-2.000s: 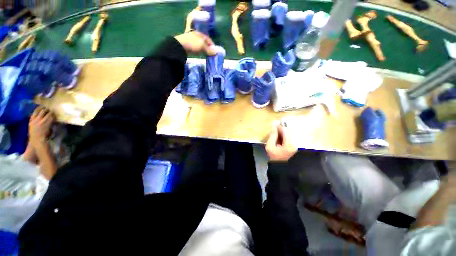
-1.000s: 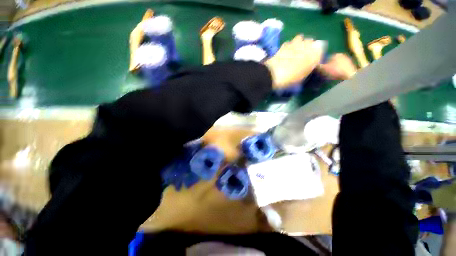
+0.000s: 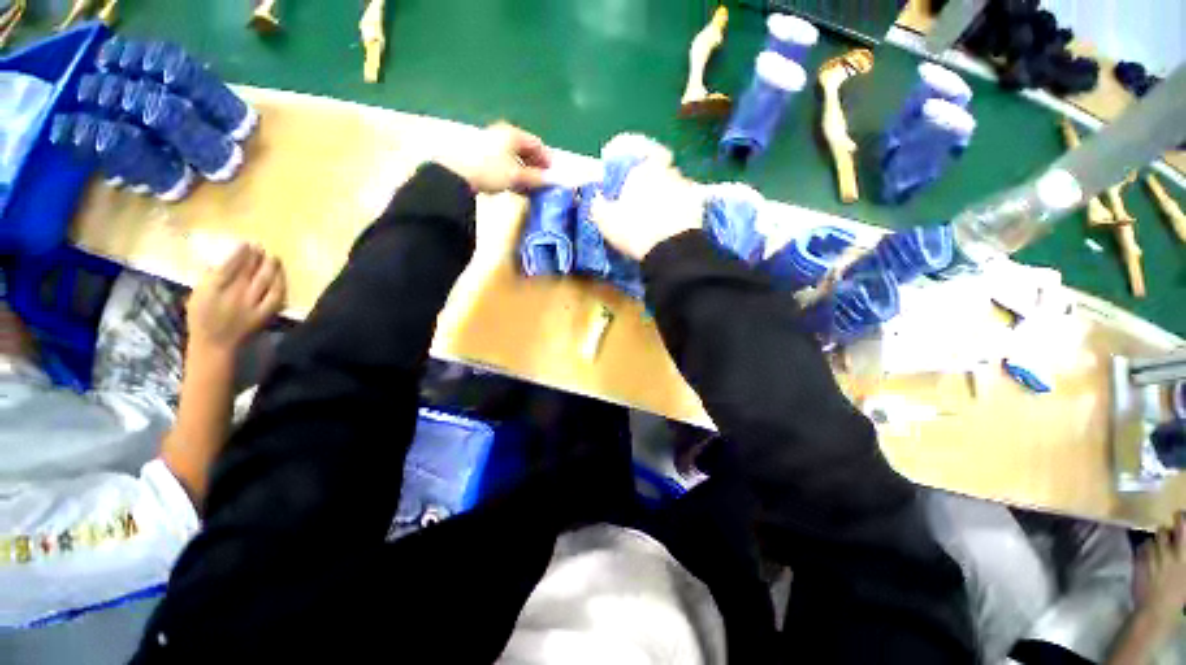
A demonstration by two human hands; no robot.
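Blue denim-look pieces stand in a row on the tan bench. My left hand (image 3: 501, 159) is at the back of the bench, its fingertips beside the top of the leftmost blue piece (image 3: 548, 237); whether it grips anything cannot be told. My right hand (image 3: 646, 212) is closed around a blue piece with a pale fluffy end (image 3: 631, 152), just right of my left hand, and partly hides it and the pieces below. More blue pieces (image 3: 862, 301) stand to the right, beside a white cloth (image 3: 956, 318).
A green belt (image 3: 546, 72) behind carries tan curved parts (image 3: 839, 124) and blue pieces. Blue pieces (image 3: 163, 111) lie near a blue bin (image 3: 46, 163) at left. A neighbour's hand (image 3: 237, 296) is at the bench edge. A clear bottle (image 3: 1021, 212) and metal fixture (image 3: 1145, 416) are right.
Both hands have come back from over the belt to the blue row on the bench. My right hand now holds a blue piece there. The view has shifted, showing more of the left side.
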